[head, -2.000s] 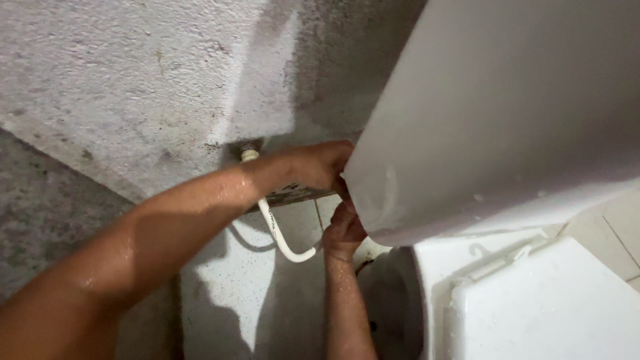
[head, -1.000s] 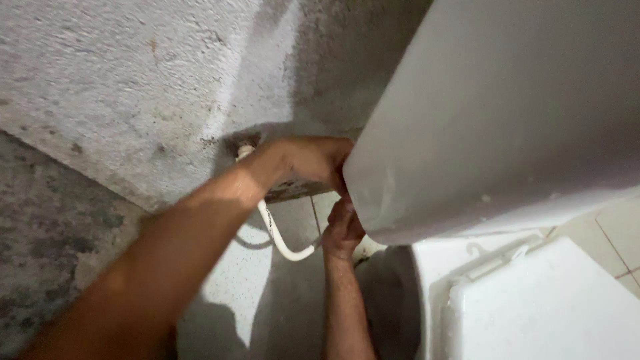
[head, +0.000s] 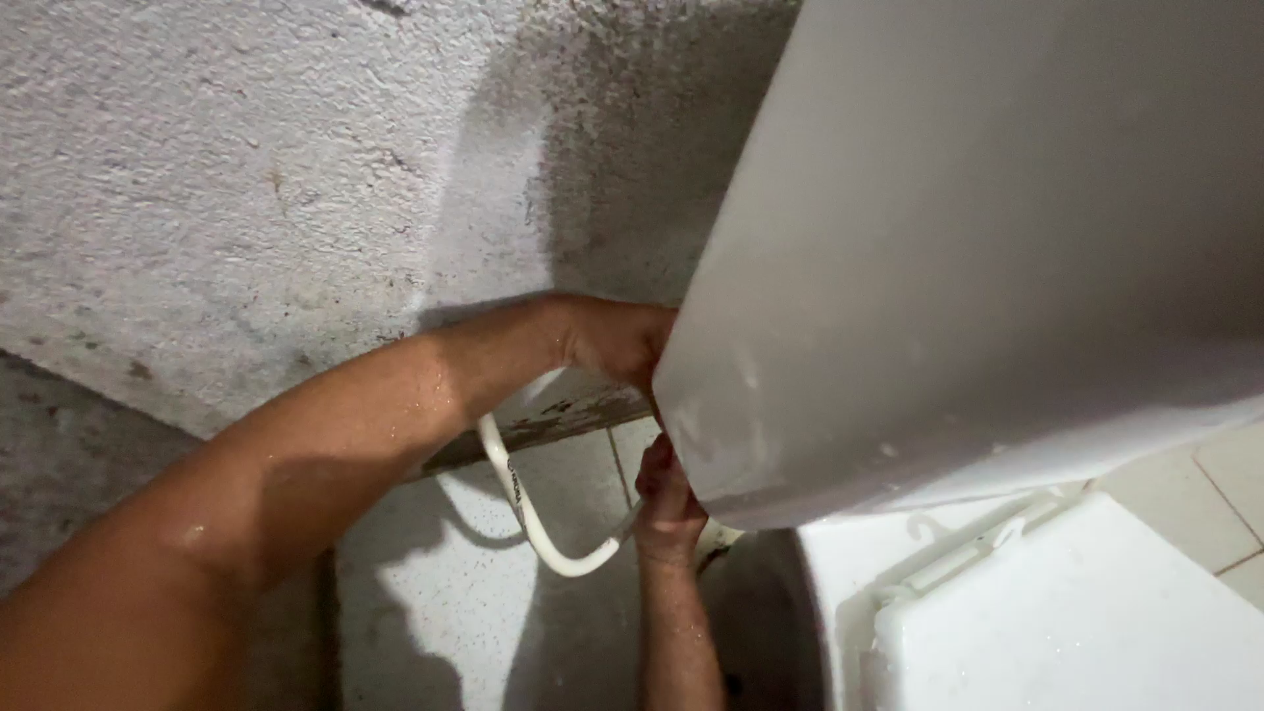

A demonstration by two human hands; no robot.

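A large white toilet cistern [head: 938,247] fills the upper right of the head view. My left hand [head: 627,341] reaches in from the left against its lower left edge, with the fingers hidden behind it. Below, my right hand [head: 671,499] is raised at the cistern's bottom corner, fingers curled; what they grip is hidden. A white flexible water hose [head: 568,563] comes down from behind my left forearm and bends in a U up to my right hand, where its end goes out of sight.
The rough, stained wall [head: 296,178] stands behind my left arm. At lower right is the white toilet seat lid [head: 1066,612] with its hinge side near the cistern. Light floor tiles [head: 1185,504] show at the right edge, and a dark rounded surface [head: 765,612] beside my right forearm.
My left forearm now covers the hose's wall fitting, which showed in both earlier frames. My right hand stays at the cistern's bottom corner.
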